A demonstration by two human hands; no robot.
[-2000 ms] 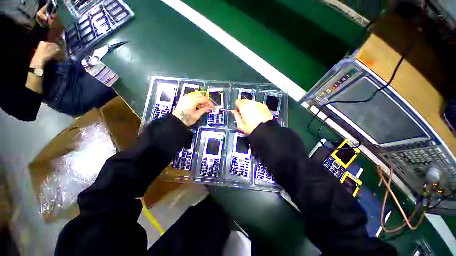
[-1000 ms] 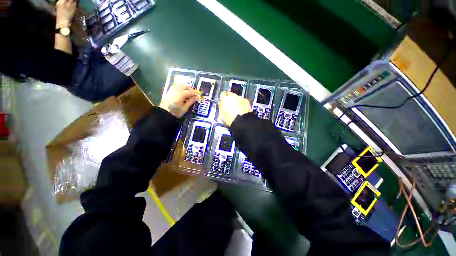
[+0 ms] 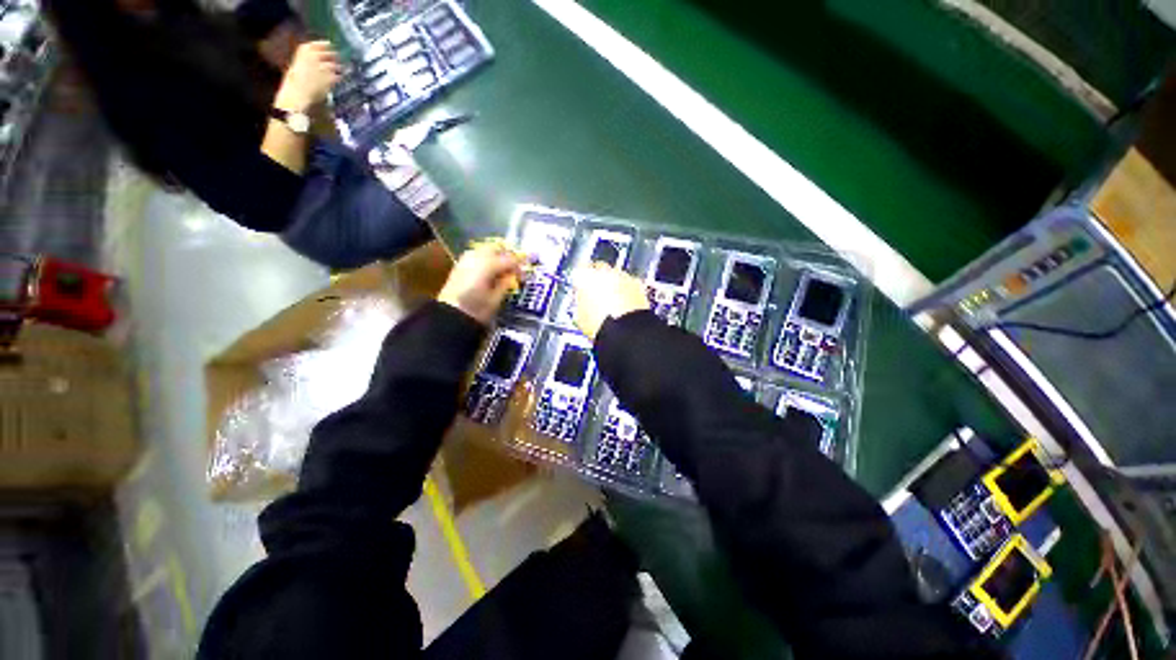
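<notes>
A clear blister tray (image 3: 845, 374) with two rows of keypad phones (image 3: 736, 304) lies in front of me, screens up. My left hand (image 3: 482, 281) is at the tray's upper left corner, with yellow film (image 3: 512, 273) between its fingertips, beside the first upper phone (image 3: 539, 248). My right hand (image 3: 604, 297) is over the lower part of the second upper phone (image 3: 602, 249). Its fingers are bent together; whether they hold something is too blurred to tell. The visible screens in the tray show no clear yellow frame.
Two yellow-framed phones (image 3: 1009, 579) lie on blue plates at right, near the tester (image 3: 1077, 348) and orange-brown cables (image 3: 1112, 596). An open cardboard box (image 3: 258, 355) with clear plastic stands below left. Another person's hand (image 3: 307, 80) is by a tray (image 3: 475, 52). A white-edged green conveyor (image 3: 903, 116) runs behind.
My hands have moved left along the upper row, from around the third phone to the first and second. The third phone's yellow edge no longer shows. The camera view has shifted.
</notes>
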